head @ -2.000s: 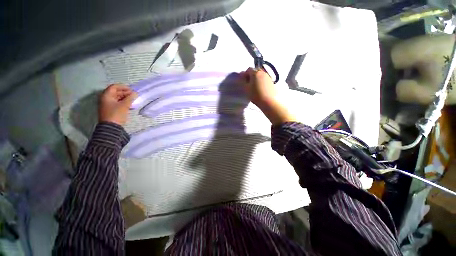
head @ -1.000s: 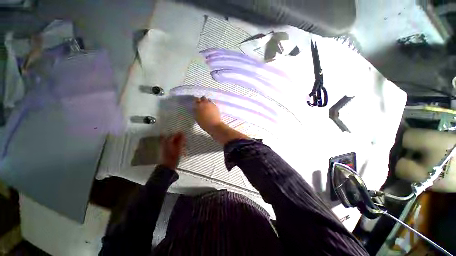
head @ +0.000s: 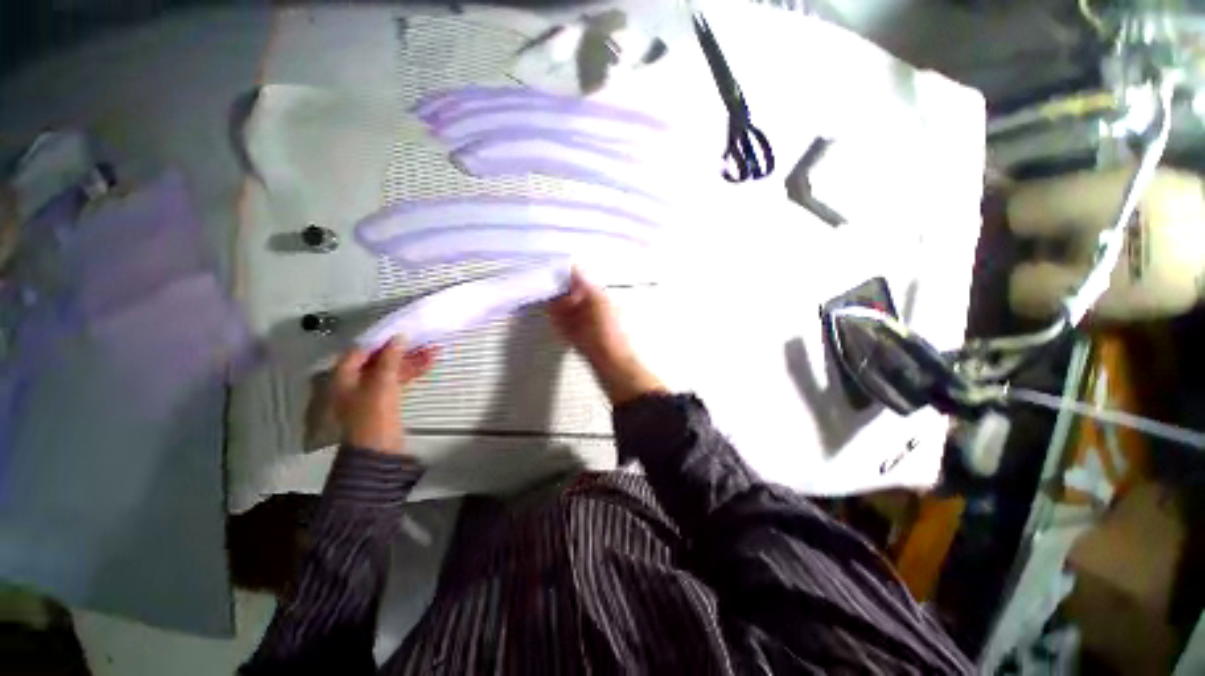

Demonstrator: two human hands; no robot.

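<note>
A curved pale lilac strip [head: 463,304] lies slanted at the near side of the striped pressing cloth [head: 529,383]. My left hand [head: 378,383] holds its left end between thumb and fingers. My right hand [head: 585,317] holds its right end, with the fingertips at the edge. Other lilac strips with darker purple edges [head: 509,227] lie in curved rows beyond it, some overlapping. The steam iron [head: 885,363] stands at the right, on a dark rest [head: 862,293] with a red mark, away from both hands.
Black shears [head: 733,119] and a dark L-shaped piece [head: 815,182] lie at the far right. Two small shiny cylinders [head: 317,238] stand at the left. Fabric scraps lie at the far edge. Larger lilac fabric [head: 146,291] lies far left. Hose and cord run off right.
The view has shifted. My hands have moved from near the strips' left side and wooden block to the two ends of one strip, which now lies apart, nearer me.
</note>
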